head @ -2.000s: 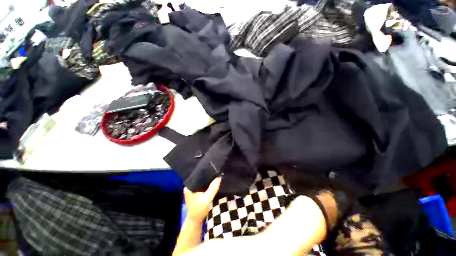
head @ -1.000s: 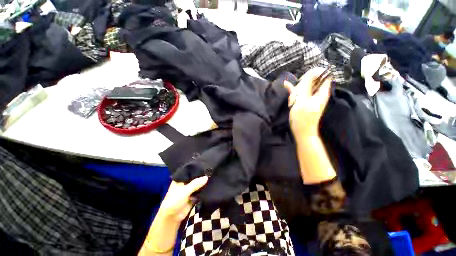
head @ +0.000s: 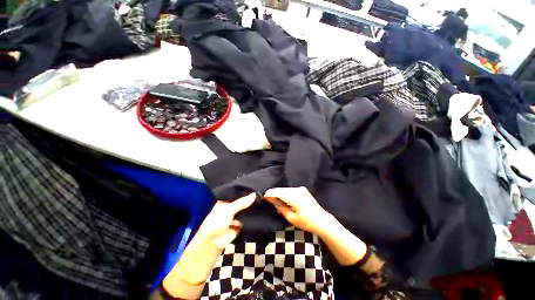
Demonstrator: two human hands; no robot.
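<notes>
A large black garment (head: 375, 176) is heaped over the table edge and onto the checkered lap. My left hand (head: 226, 220) grips the garment's edge between thumb and fingers. My right hand (head: 296, 206) is close beside it at the same edge, fingertips pinched together near the left thumb. A small dark spot shows between the fingertips; I cannot tell whether it is a button. No needle or thread can be made out. What lies inside the right palm is hidden.
A red-rimmed tray (head: 184, 134) of dark buttons stands on the white table (head: 111, 132), with a dark flat case (head: 180, 92) on them. A clear plastic bag (head: 126, 95) and dark strip (head: 216, 145) lie nearby. Plaid cloth (head: 358, 79) is behind; more hangs lower left.
My right hand, raised over the garment a second ago, has come down to the edge beside my left hand. My left hand keeps its hold. The view has shifted, showing more to the right.
</notes>
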